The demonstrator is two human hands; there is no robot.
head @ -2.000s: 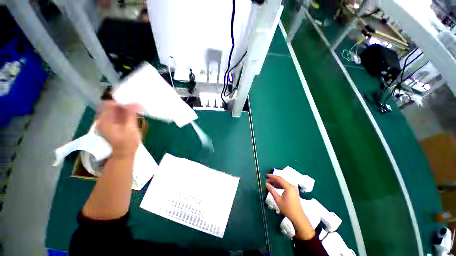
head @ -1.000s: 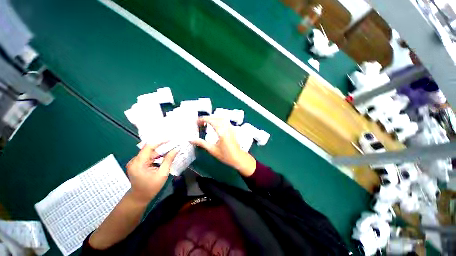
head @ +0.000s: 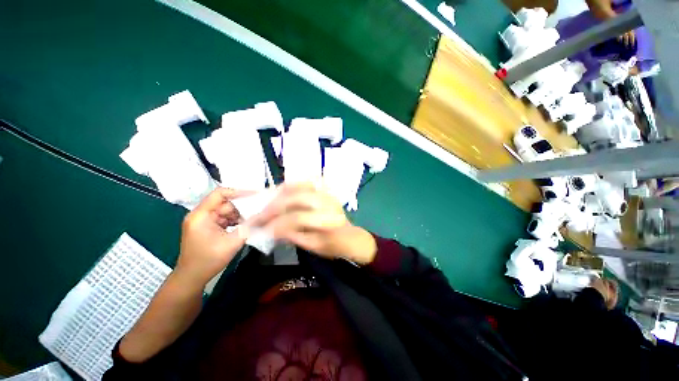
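Observation:
My left hand (head: 212, 234) holds a small white sheet (head: 255, 206), likely a label sheet, between thumb and fingers. My right hand (head: 307, 221) is blurred and lies over the right part of the sheet; whether its fingers grip it cannot be told. Several white security cameras (head: 303, 149) lie in a row on the green surface just beyond my hands, their block-shaped arms pointing away and to the right. The near ends of some are hidden behind my hands. A printed label sheet (head: 108, 305) lies flat at the lower left.
A green conveyor belt (head: 327, 48) with a pale rail (head: 298, 68) runs diagonally beyond the cameras. A tan board (head: 465, 111) lies at the right, with many white cameras (head: 532, 141) past it. Grey bars cross there. Another person's hand (head: 607, 292) shows at the lower right.
Since one second ago, the view has shifted and the row of cameras shows more clearly. My right hand has moved left to the small sheet. Earlier, my left hand was by the bench carton with a white sheet.

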